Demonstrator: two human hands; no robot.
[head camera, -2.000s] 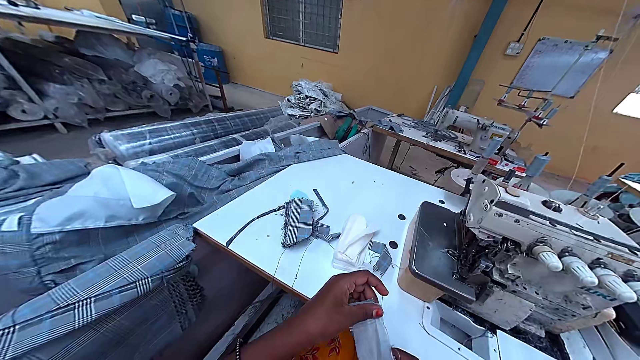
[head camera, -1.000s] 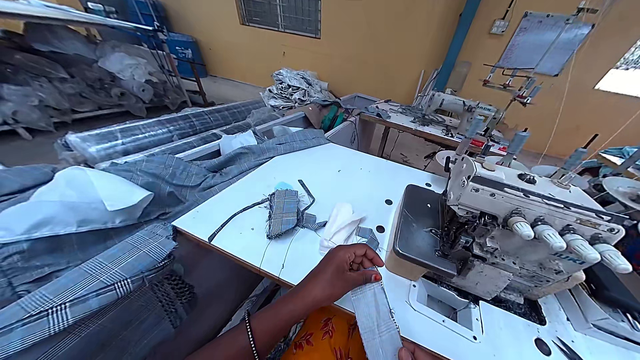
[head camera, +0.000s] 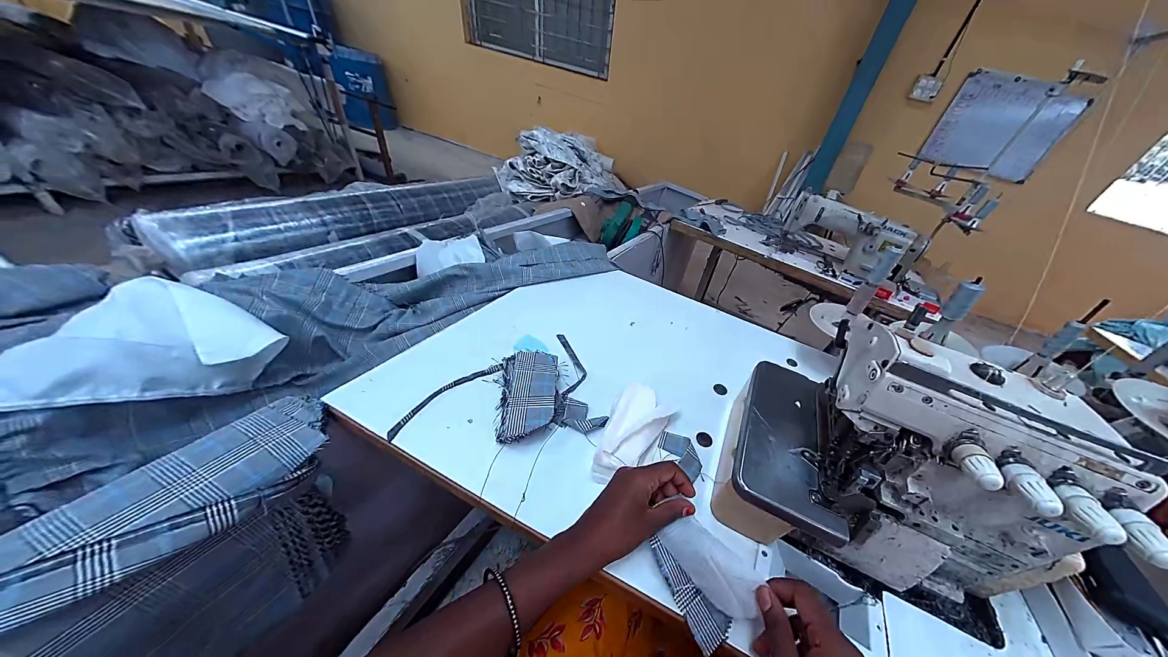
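Observation:
My left hand (head camera: 643, 506) pinches the upper end of a plaid fabric strip with white backing (head camera: 716, 561). Lower right, my right hand (head camera: 798, 620) holds the strip's other end between thumb and finger. The strip spans both hands over the front edge of the white table (head camera: 584, 319). Just beyond my left hand lie a crumpled white cloth piece (head camera: 631, 429) and a small plaid scrap (head camera: 680, 452). Farther left, a frayed plaid piece (head camera: 529, 397) lies with a narrow dark strip (head camera: 447, 394). An overlock sewing machine (head camera: 985, 429) stands right of my hands.
Plaid garment fabric (head camera: 301, 319) with white cloth (head camera: 137, 347) drapes along the table's left side. Behind are plastic-wrapped fabric rolls (head camera: 319, 224). A second sewing machine (head camera: 853, 233) stands on a table at the back right. Thread cones (head camera: 963, 297) rise behind the near machine.
The strip has turned, so its white backing now shows where plaid showed one second ago. My right hand has come further into view at its lower end.

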